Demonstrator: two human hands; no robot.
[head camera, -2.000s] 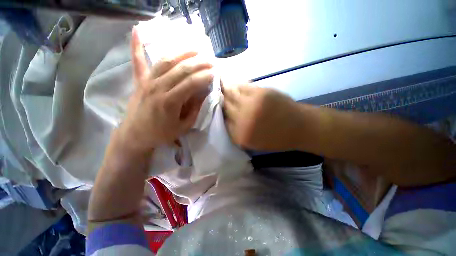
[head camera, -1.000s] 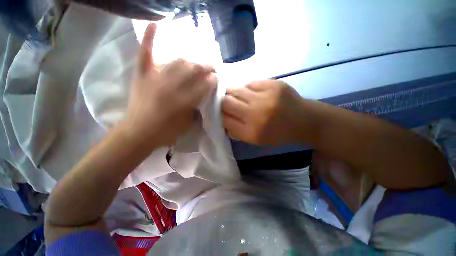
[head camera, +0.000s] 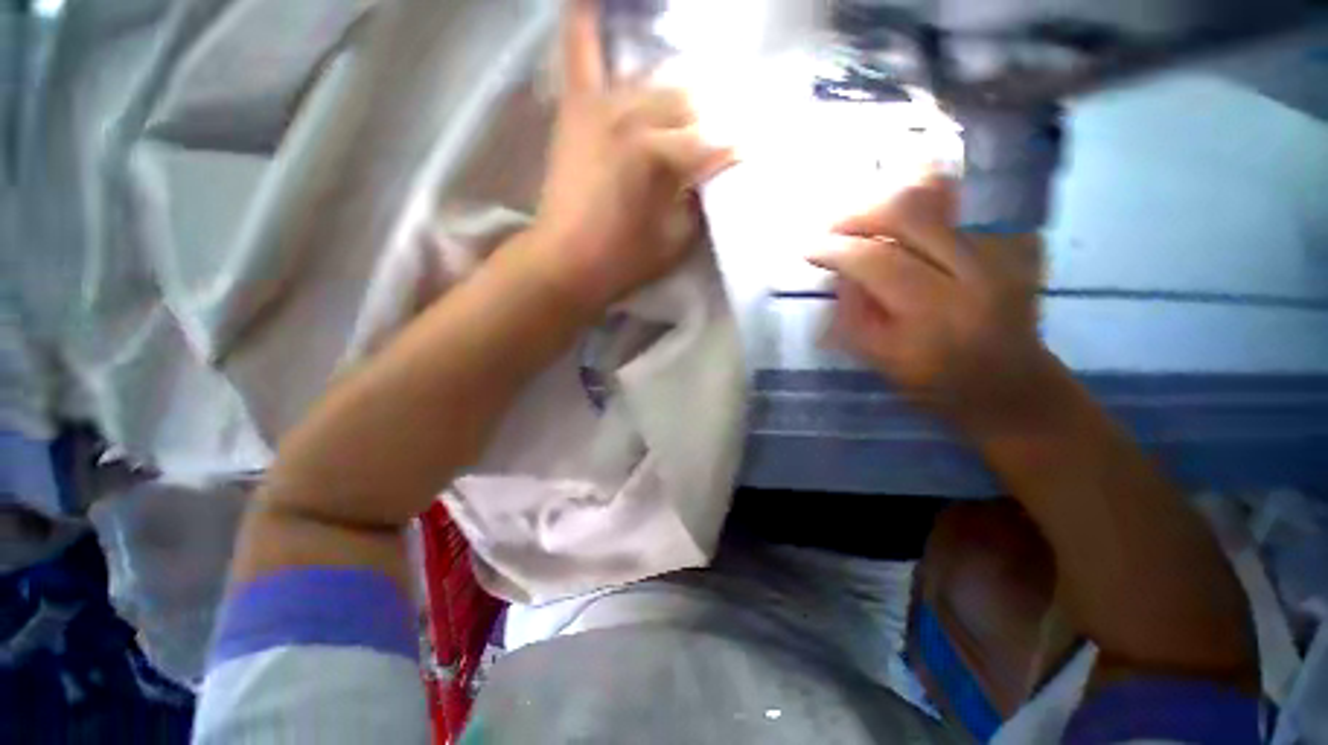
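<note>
A large pale beige garment piece (head camera: 270, 189) lies in folds over the left of the machine bed and hangs over the front edge. My left hand (head camera: 619, 189) is on its right edge, with fingers bent and blurred; the fabric runs down beneath it. My right hand (head camera: 932, 277) is raised near the ribbed grey-blue knob (head camera: 1009, 168), fingers apart, with no cloth seen in it. The white machine bed (head camera: 1194, 218) glares around the needle area, so needle and presser foot cannot be made out clearly.
The dark machine arm (head camera: 1165, 58) crosses the upper right. The grey table edge (head camera: 874, 437) runs across the front. A red plastic basket (head camera: 455, 626) shows below the cloth at lower left. A blue stripe (head camera: 954, 677) shows under the table at right. Pale cloth (head camera: 1282, 582) is at far right.
The view has shifted, so the machine parts appear farther right. My right hand has let go of the fabric edge and moved away from my left hand, up beside the knob.
</note>
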